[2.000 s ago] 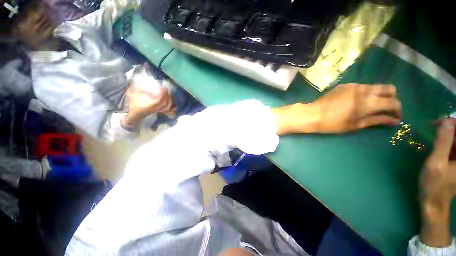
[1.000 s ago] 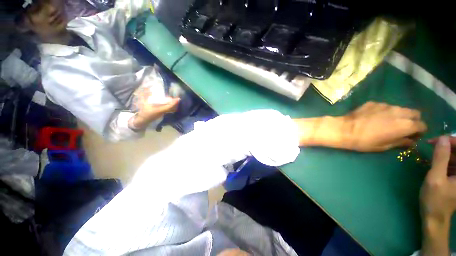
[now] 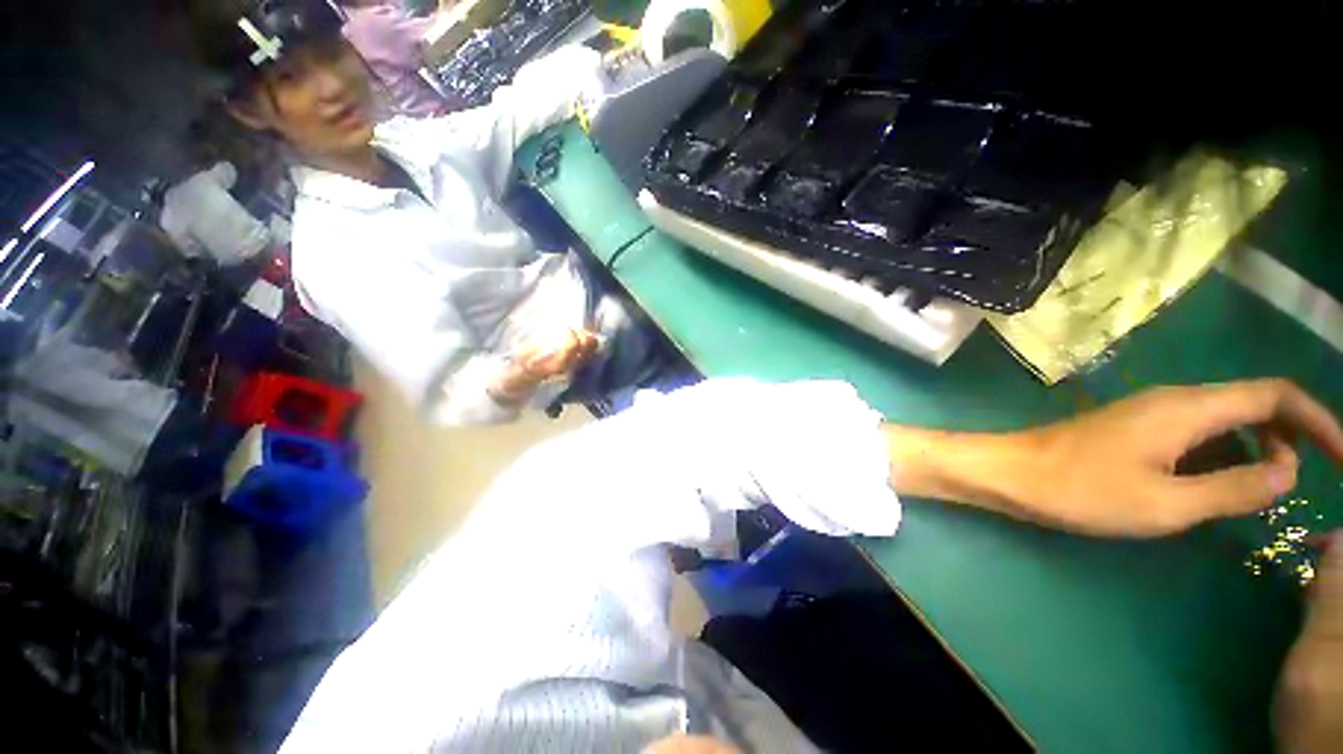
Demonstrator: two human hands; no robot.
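My left hand [image 3: 1178, 460], bare, reaches in from the left over the green mat. Its thumb and forefinger are apart in a curve, and I see nothing held between them. The forefinger tip is at the right picture edge. A small scatter of gold-coloured pieces [image 3: 1284, 542] lies on the mat just below the left fingertips. My right hand [image 3: 1315, 670] is mostly cut off by the right edge. Only part of a finger and the side of the hand show, blurred, close to the gold pieces. What it holds is hidden.
A black blister tray [image 3: 884, 199] sits on a white tray [image 3: 825, 287] beyond my left forearm. A yellow crinkled sheet [image 3: 1141, 273] lies beside it. A tape roll [image 3: 689, 27] and a grey block [image 3: 648, 111] are farther off. A person in a pale smock [image 3: 427, 280] sits at left.
The view has swung, so the scene sits farther right and lower. My left thumb and forefinger have spread from a closed pose. My right hand has gone mostly out of the picture.
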